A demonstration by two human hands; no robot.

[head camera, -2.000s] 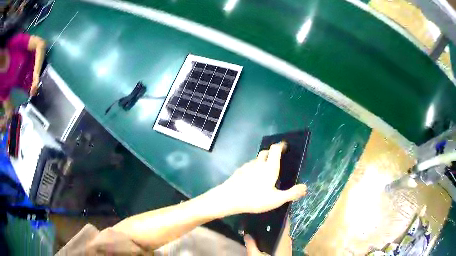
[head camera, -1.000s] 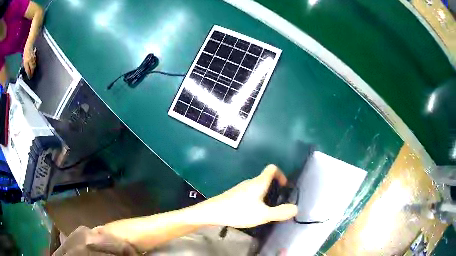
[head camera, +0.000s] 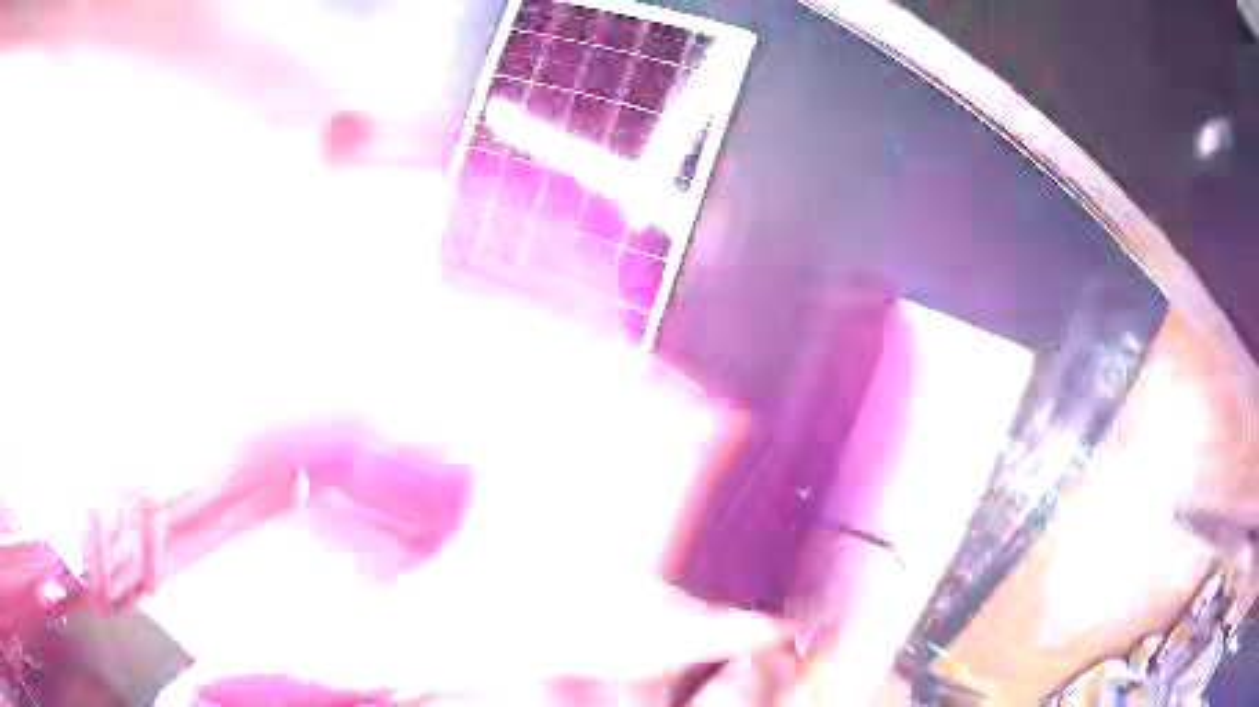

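White and pink glare washes out the left and centre of the picture. The black back cover (head camera: 773, 483), tinted purple, stands tilted beside the white backsheet (head camera: 946, 414). A thin dark lead wire (head camera: 863, 536) runs between them. My left hand (head camera: 690, 539) is a blown-out shape at the cover's left and lower edge, fingers and thumb around it; details are lost. A pinkish, blurred part of my right hand (head camera: 826, 656) seems to show at the bottom edge, mostly hidden or cut off; its grip is unclear.
Another solar panel (head camera: 608, 131) lies face up at the top centre, its lower left lost in glare. A pale rail (head camera: 1029, 152) curves along the bench at upper right. The tan glue-catch board (head camera: 1063, 594) is at lower right, with the blurred glue gun nozzle (head camera: 1215, 525) at the right edge.
Strong white and pink glare has appeared, hiding the coiled cable and the left side. The lying panel, cover and backsheet sit higher in view. A second ago my left hand was at the cover's middle.
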